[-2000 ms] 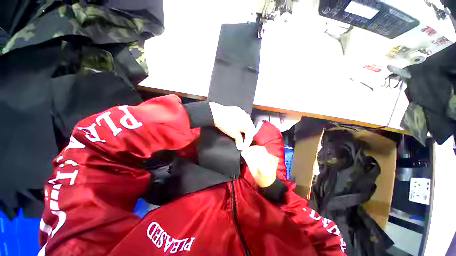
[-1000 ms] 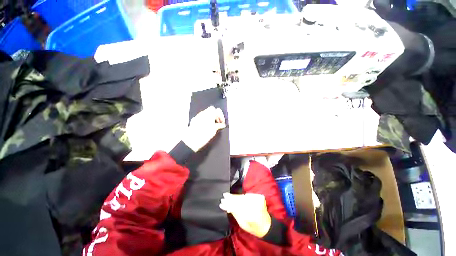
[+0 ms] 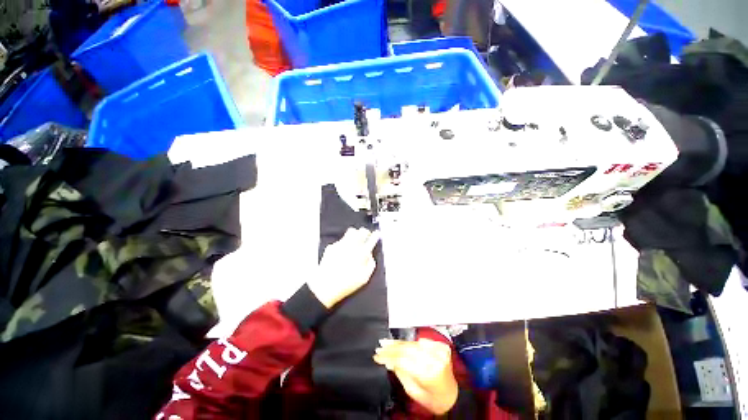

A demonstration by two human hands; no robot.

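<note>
A black cut panel (image 3: 351, 349) runs from under the needle area of the white sewing machine (image 3: 541, 131) down over the table's front edge toward my lap. My left hand (image 3: 345, 267) lies on the panel just in front of the presser foot (image 3: 374, 215), its fingertips on the fabric near the right edge. My right hand (image 3: 421, 373) is lower, at the table's front edge, with its fingertips at the panel's right edge, holding it. The fine detail at the needle is blurred.
A heap of black and camouflage pieces (image 3: 107, 254) covers the table's left side. More dark fabric (image 3: 685, 221) hangs at the right. A cardboard box (image 3: 663, 361) with dark fabric is below the table edge. Blue crates (image 3: 385, 82) stand behind the machine and at left.
The view has tilted up from the lap to the machine. My hands, together on the fabric two seconds ago, are now apart, the left near the needle. The panel's top end has moved under the machine's left end.
</note>
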